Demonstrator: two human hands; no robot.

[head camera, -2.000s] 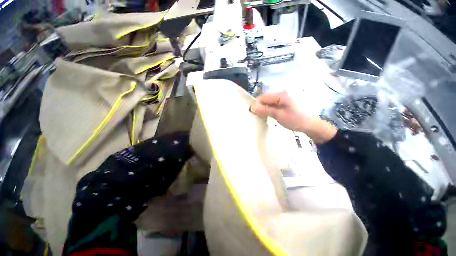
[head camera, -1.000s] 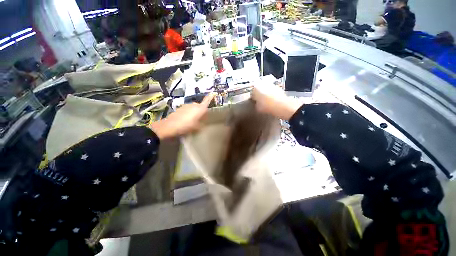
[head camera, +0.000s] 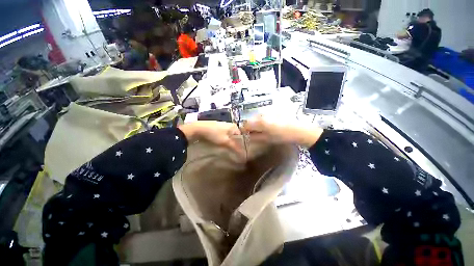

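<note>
A beige bag body hangs open toward me over the front of the white machine table, its inside showing. My left hand and my right hand are close together at its far edge, just in front of the machine head, and both hold the cloth. The fingers are blurred. Whether a small fitting is between them cannot be told.
A pile of beige pieces with yellow edges lies at left. A control screen stands at right on the white table. Small dark pieces lie by my right wrist. A person in dark clothes is far right.
The bag turned from lying lengthwise with its yellow edge up to hanging open. My left hand came into view, and both hands moved together at the far edge. The view tilted up.
</note>
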